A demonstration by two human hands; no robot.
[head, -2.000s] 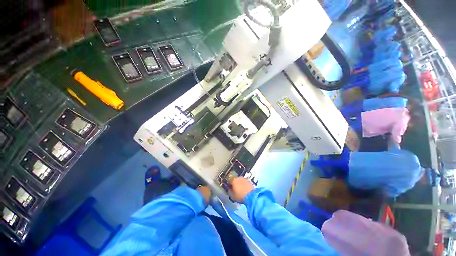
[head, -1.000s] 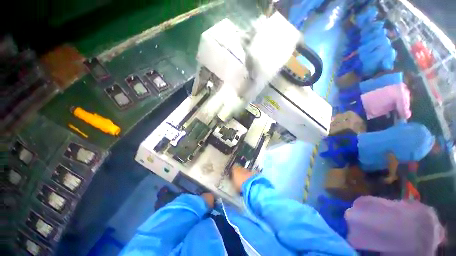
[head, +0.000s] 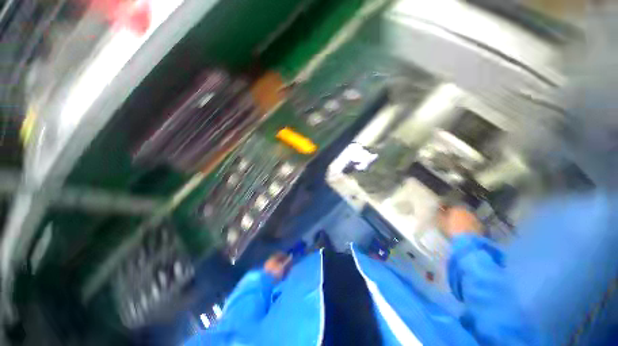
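Observation:
The frame is strongly blurred. The white screw-fastening machine (head: pixel 413 211) stands at the right, with dark fixtures on its bed. My right hand (head: pixel 461 221) is over the front of the bed beside a dark fixture; whether it holds anything cannot be told. My left hand (head: pixel 276 265) is off the machine, low in front of the blister tray (head: pixel 234 255) on the bench; its fingers are too blurred to read. Phone assemblies (head: pixel 262 201) with pale centres lie in rows in that tray.
A yellow-orange tool (head: pixel 296 140) lies on the green bench. Another tray with small phone assemblies (head: pixel 330 105) is behind it. A dark reddish pile of stacked trays (head: pixel 193 121) is at the back. A further filled tray (head: pixel 152 277) lies at the lower left.
The view has swung left, so the machine now sits further right. My left hand has left the machine's front edge and moved left towards the bench. My right hand stays at the bed.

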